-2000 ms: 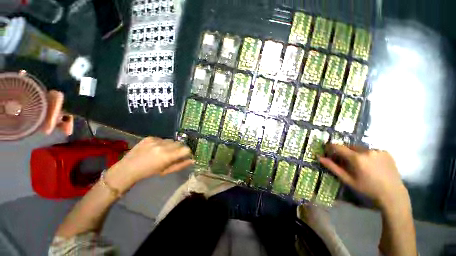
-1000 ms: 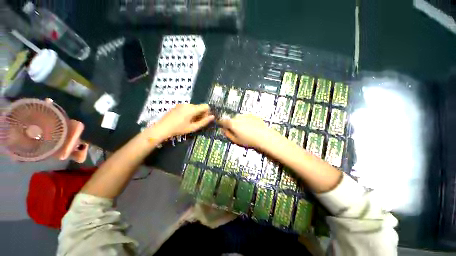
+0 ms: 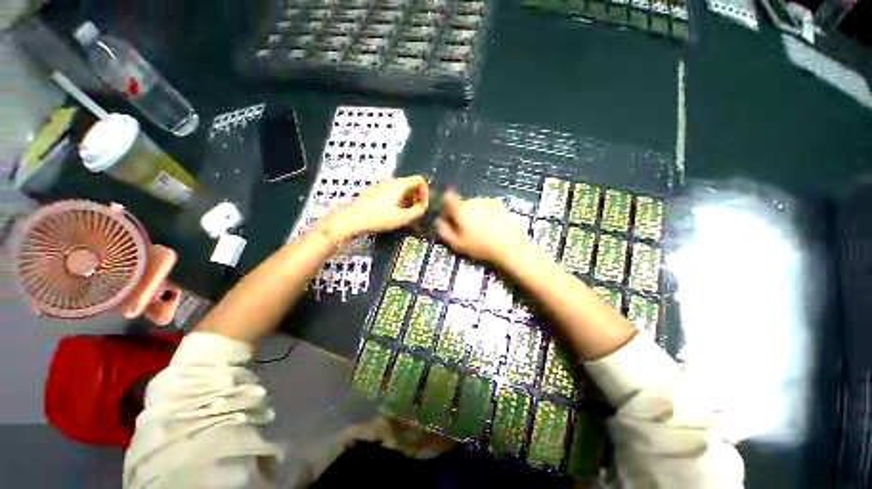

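Note:
A clear tray (image 3: 550,148) with a grid of pockets holds green-gold circuit boards (image 3: 421,320). Boards in its middle shine white with glare. My left hand (image 3: 382,205) is over the tray's upper left edge, thumb and fingers curled together. My right hand (image 3: 478,227) is just right of it over the upper boards, fingertips bent and blurred. A small dark spot shows between the two hands; I cannot tell whether either hand holds something. White sticker sheets (image 3: 359,158) with rows of black marks lie left of the tray, partly behind my left forearm.
At left are a phone (image 3: 282,145), white charger (image 3: 228,250), bottle (image 3: 143,81), drink cup (image 3: 139,158), pink fan (image 3: 81,258) and red stool (image 3: 96,387). Another loaded tray (image 3: 373,38) lies at the back. A glaring clear sheet (image 3: 746,306) is at right.
Since the oldest frame, both hands have moved up to the tray's upper left, the right hand coming from the lower right. Since the middle frame, the hands have parted slightly; the view has shifted.

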